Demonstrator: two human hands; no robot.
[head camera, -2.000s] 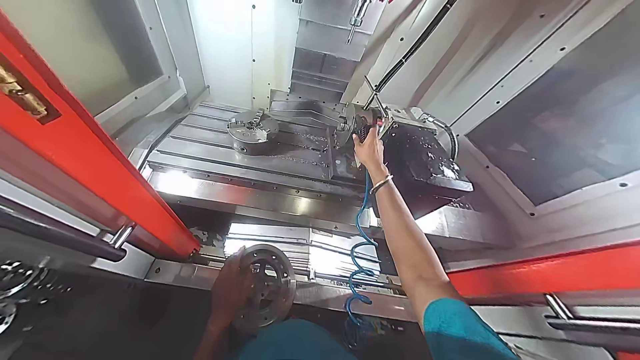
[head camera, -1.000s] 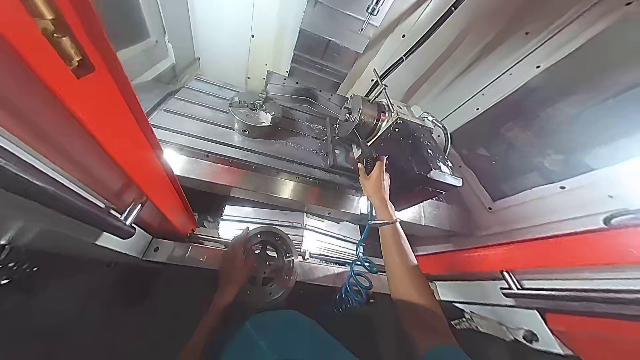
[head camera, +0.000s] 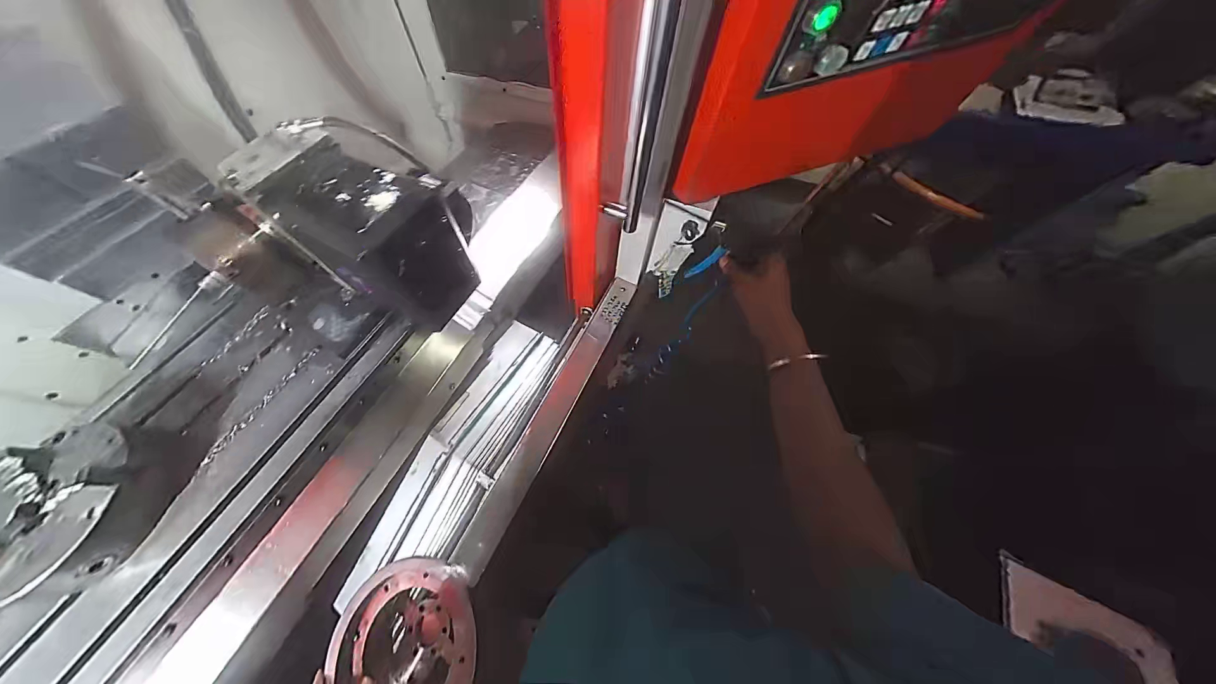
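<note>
My right hand (head camera: 758, 285) is stretched out below the red control panel, beside a blue coiled air hose (head camera: 698, 309). Its fingers are at the hose's upper end, in shadow; whether they grip anything cannot be made out. At the bottom, a round metal flange with holes (head camera: 352, 627) stands at the machine's front sill. Only the fingertips of my left hand (head camera: 320, 677) show, at the flange's lower left edge; the rest of that hand is out of view.
A red machine door (head camera: 581, 142) with a steel handle stands beside the red control panel (head camera: 807, 123). Inside the machine are a dark rotary unit (head camera: 380, 218), a round chuck (head camera: 47, 532) and the slotted table (head camera: 266, 475), strewn with chips. A pale panel (head camera: 1073, 608) lies lower right.
My right hand has left the rotary unit inside the machine and is outside, below the control panel. The view has swung strongly to the right. The flange remains by my left hand.
</note>
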